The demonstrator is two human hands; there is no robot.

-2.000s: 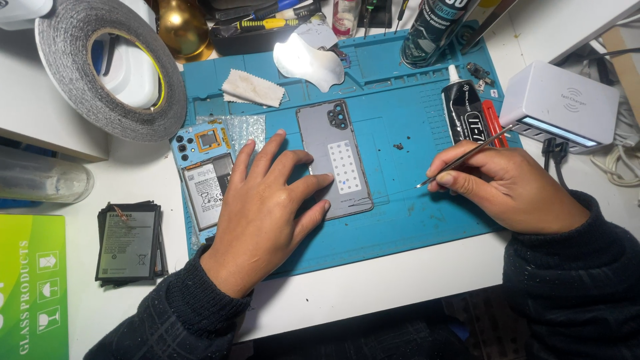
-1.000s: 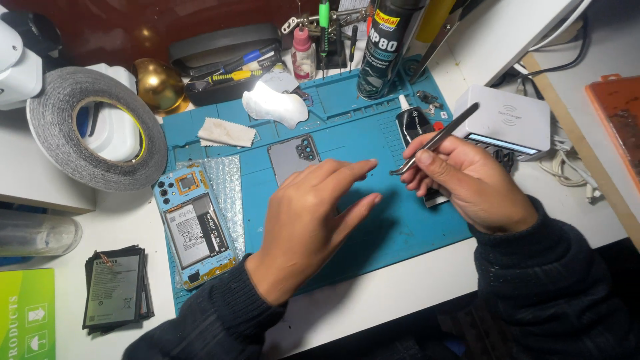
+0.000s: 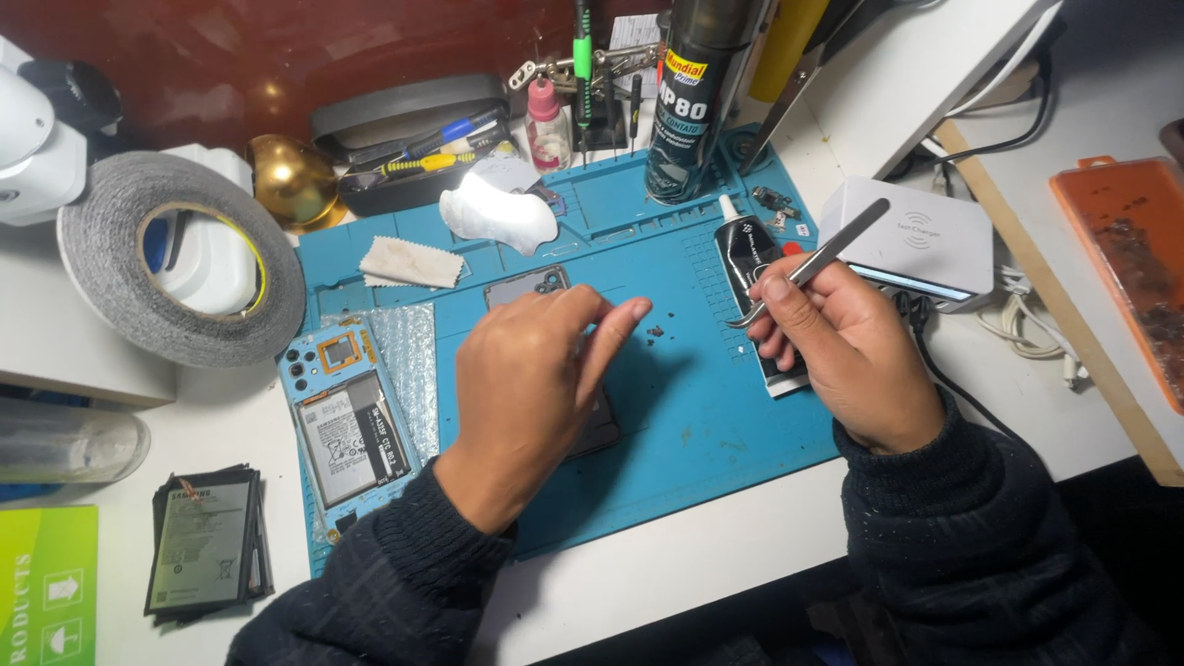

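Note:
Curved-tip metal tweezers (image 3: 814,264) are held in my right hand (image 3: 832,342), above a black glue tube (image 3: 747,250). My left hand (image 3: 536,379) is raised over a phone back cover (image 3: 606,421) and hides most of it; the thumb points right and the other fingers are curled, and whether they pinch anything small cannot be seen. The opened phone (image 3: 344,430), with its battery and blue frame showing, lies at the left on bubble wrap (image 3: 412,370). Small dark scraps (image 3: 655,333) lie on the blue work mat (image 3: 721,462) between my hands.
A tape roll (image 3: 83,264), stacked batteries (image 3: 205,546) and a green box (image 3: 55,587) stand left. Behind are a folded cloth (image 3: 412,263), shiny metal plate (image 3: 499,208), tool tray (image 3: 407,190) and spray can (image 3: 684,111). A white charger (image 3: 911,240) and orange case (image 3: 1128,268) are right.
My left hand has left its flat rest beside the back cover and is now raised over it with fingers curled. The tweezers have tilted upward in my right hand. The view has shifted.

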